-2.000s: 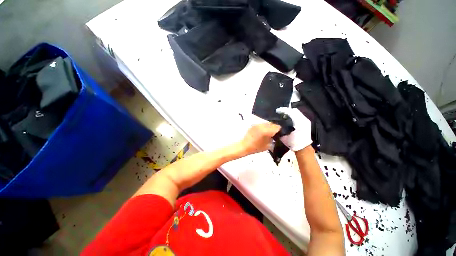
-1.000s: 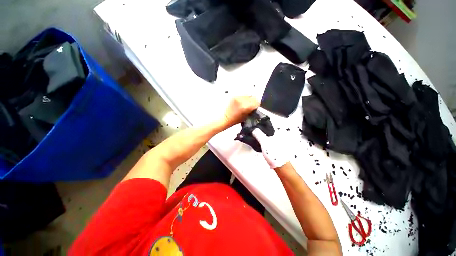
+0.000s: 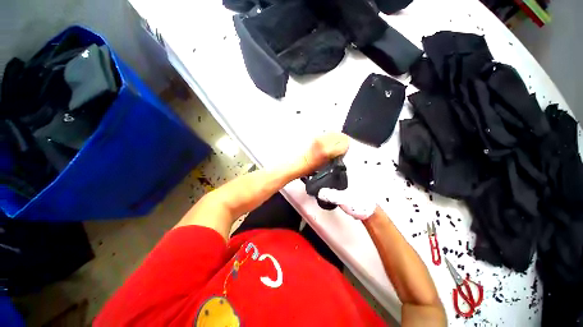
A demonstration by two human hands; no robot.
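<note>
My left hand (image 3: 327, 148), bare, holds the upper end of a crumpled black pouch piece (image 3: 328, 179) above the table's near edge. My right hand (image 3: 352, 202), in a white glove, grips the lower end of the same piece. A flat black pouch (image 3: 375, 110) with a small white logo lies on the table just beyond my hands. Red thread snips (image 3: 435, 247) and red-handled scissors (image 3: 467, 296) lie to the right of my right forearm. The fingertips are partly hidden by the fabric.
A large heap of loose black pieces (image 3: 486, 140) covers the table's right side. More black pouches (image 3: 307, 38) lie at the far side of the white table (image 3: 211, 57). Black trimmings are scattered near the scissors. A blue bin (image 3: 137, 153) with black pieces stands on the floor at left.
My hands have moved left and towards me with a black piece, off the flat pouch, which now lies alone. The snips have come into view. The camera view has shifted slightly.
</note>
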